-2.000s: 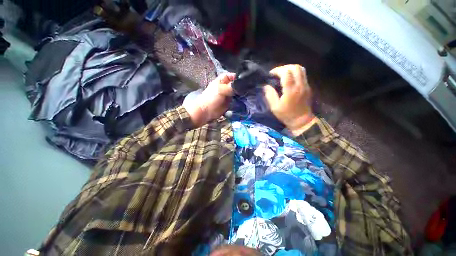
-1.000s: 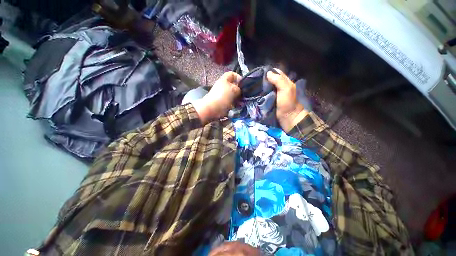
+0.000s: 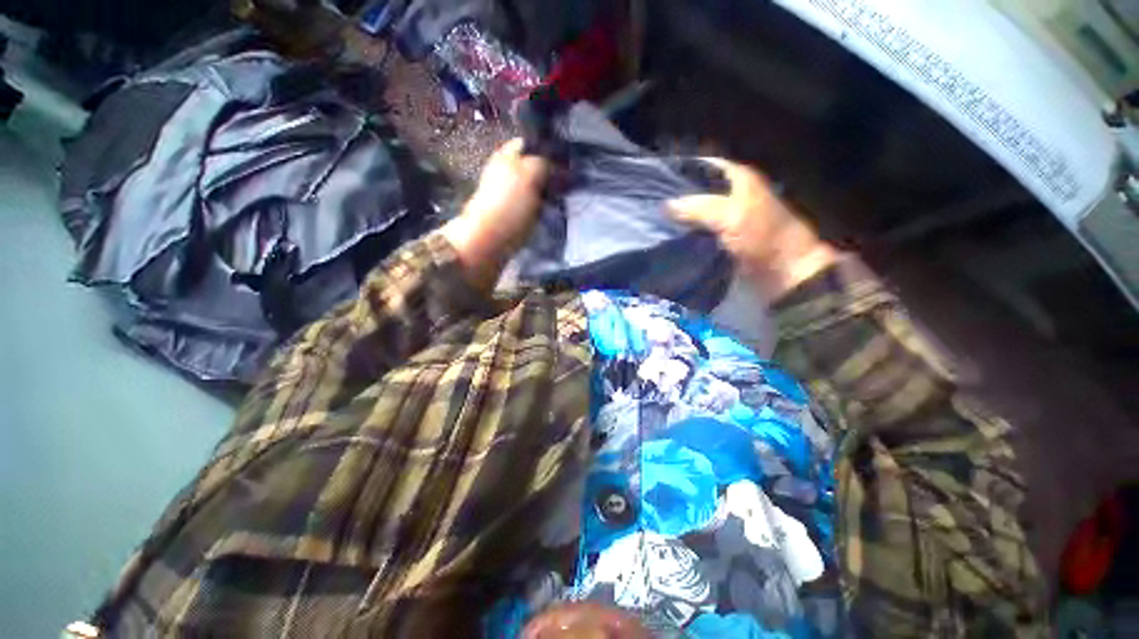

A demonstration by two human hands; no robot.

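Note:
A dark grey sewn piece is spread between my two hands above my lap, with a lighter grey face showing and darker edges. My left hand grips its left side, where a black bunched part sticks up. My right hand holds its right edge between thumb and fingers. The hands and the cloth are somewhat blurred. The fingertips behind the cloth are hidden.
A large pile of grey and black pieces lies at left on a pale green surface. The machine table with a printed scale is at upper right. A shiny plastic bag and a red item lie beyond my hands.
My hands have moved apart. The piece, dark and bunched two seconds ago and showing a tube-like opening one second ago, is now spread wider with a lighter face up.

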